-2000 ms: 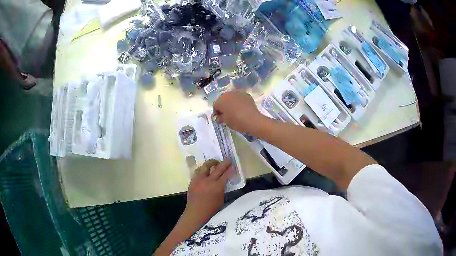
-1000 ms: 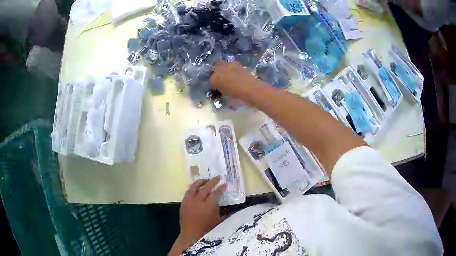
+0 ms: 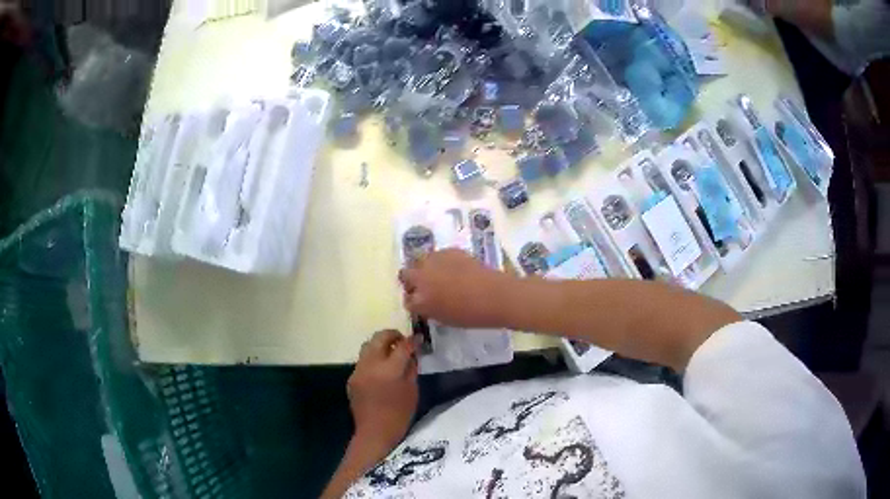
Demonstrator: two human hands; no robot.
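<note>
A white blister tray [image 3: 464,343] lies at the table's near edge. A dark round accessory [image 3: 419,240] sits in its upper left hollow, and a wand in a clear sleeve [image 3: 483,234] lies in its long right hollow. A black bundle, likely the charging cable [image 3: 422,333], is at the lower left slot. My right hand [image 3: 457,287] reaches over the tray, fingertips pinched at the bundle's upper end. My left hand [image 3: 384,380] is at the tray's left edge, fingertips on the bundle's lower end. The fingers partly hide it.
A stack of empty white trays [image 3: 229,185] stands left. Filled trays [image 3: 673,229] with blue sachets and leaflets line the right. A grey heap of bagged pieces [image 3: 420,78] lies behind. A small metal pin [image 3: 364,174] lies on the tabletop [image 3: 254,322]. A green basket [image 3: 59,292] is lower left.
My right hand moved from the tray to the grey heap, then back to the tray's lower left slot. The black bundle now shows there. My left hand shifted to the tray's left edge.
</note>
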